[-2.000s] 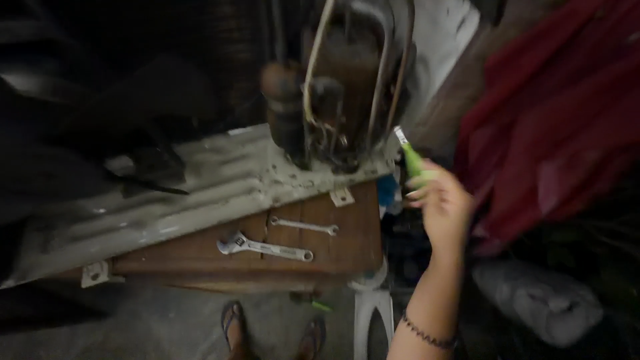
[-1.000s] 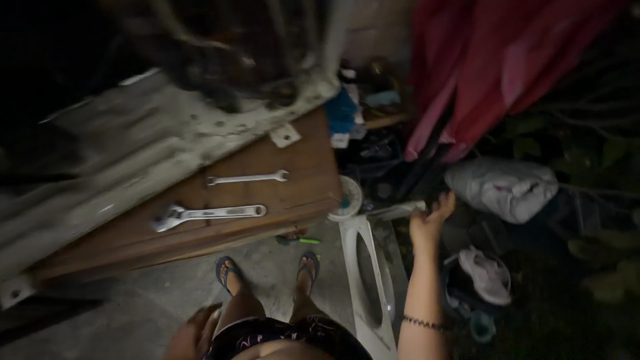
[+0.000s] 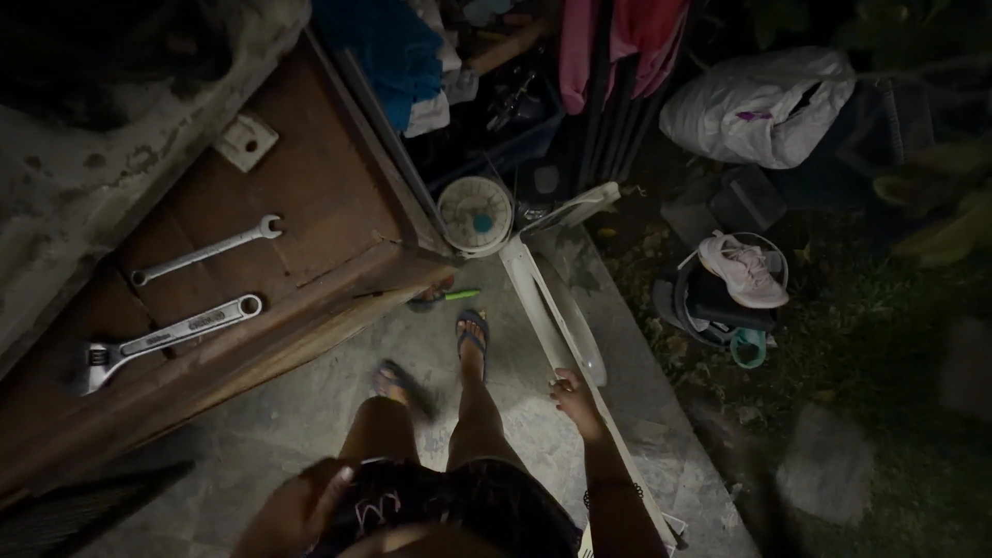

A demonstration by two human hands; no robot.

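My right hand, fingers curled, is over the edge of a long white panel with an oval opening; whether it grips the panel is unclear. Low at my left thigh is my left hand, dim, its fingers partly hidden. A combination wrench and an adjustable wrench lie on the brown wooden top, away from both hands. On the floor near my foot lies a bright green slim object, partly beside the wooden edge.
A whitish metal base rests on the wood at left. A round white container stands at its corner, near blue cloth. At right are a white plastic bag and a pink shoe on a dark container.
Two seconds ago my right hand held up a green-handled tool; no such tool shows in it now. The hand has moved down from the panel's far end. The view has turned toward the floor.
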